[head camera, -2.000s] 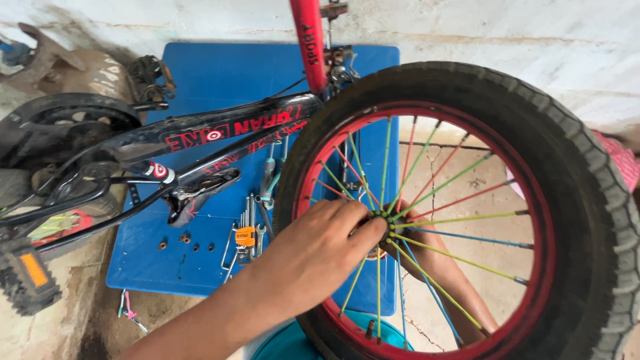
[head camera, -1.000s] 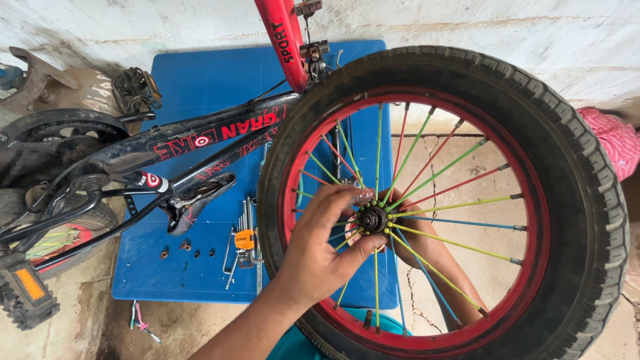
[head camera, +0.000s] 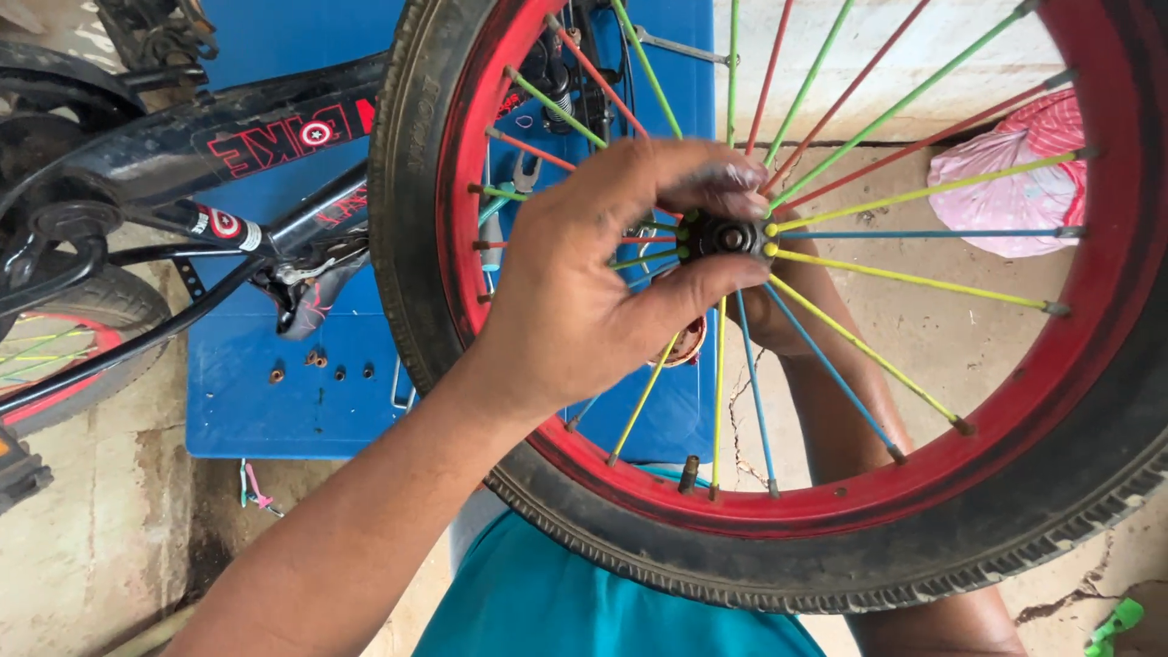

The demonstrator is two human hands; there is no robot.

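A bicycle wheel with a red rim, a black knobby tire and spokes in several colours stands before me. The fingertips and thumb of my left hand are on either side of its black hub, at the near end of the axle. Behind the spokes, my right hand is at the far side of the hub; its fingers are mostly hidden. Part of a round container with reddish-brown contents shows between the spokes below the hub.
The black bicycle frame lies at left over a blue table. Small nuts are on the table, and an open-end wrench is at its far side. Pink cloth lies on the floor at right, near a white wall.
The wheel now covers more of the bicycle frame and table. My left hand has stayed at the hub, its fingers and thumb now spread around the axle end. The view has moved closer.
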